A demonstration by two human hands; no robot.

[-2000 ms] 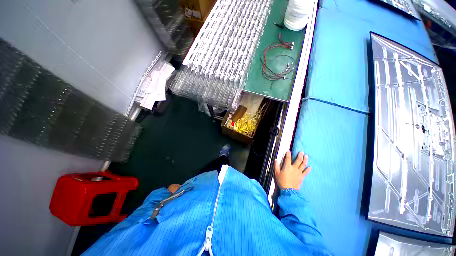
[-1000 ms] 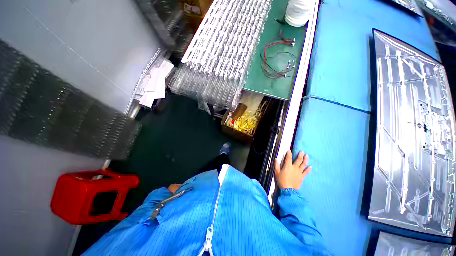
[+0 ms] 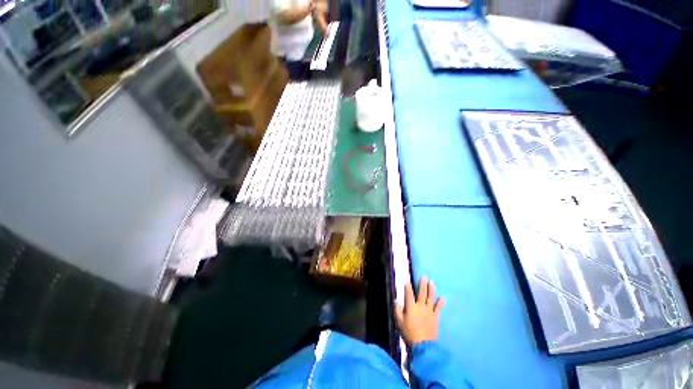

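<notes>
My right hand (image 3: 419, 313) lies palm down with fingers apart on the near edge of the blue foam pad (image 3: 456, 258), beside the pale side rail (image 3: 393, 197). It holds nothing. My left hand is not in view. A large silver metal back plate (image 3: 570, 220) with pressed ribs and a black edge lies on the pads to the right, apart from my hand. Part of another plate (image 3: 646, 372) shows at the lower right, and a smaller-looking one (image 3: 467, 45) lies further up the line.
Left of the rail, a green bench (image 3: 357, 199) holds a white roll or tub (image 3: 370, 106), a reddish-dark cable coil (image 3: 348, 169) and stacked ridged trays (image 3: 292, 152). A box with yellow pieces (image 3: 342, 254) is below. Brown cartons (image 3: 239, 72) and a person (image 3: 295, 26) are beyond.
The view has tilted up and turned, bringing in more of the line, cartons and a person. The red stool and the sliver of my left hand have left view. My right hand stays on the pad edge.
</notes>
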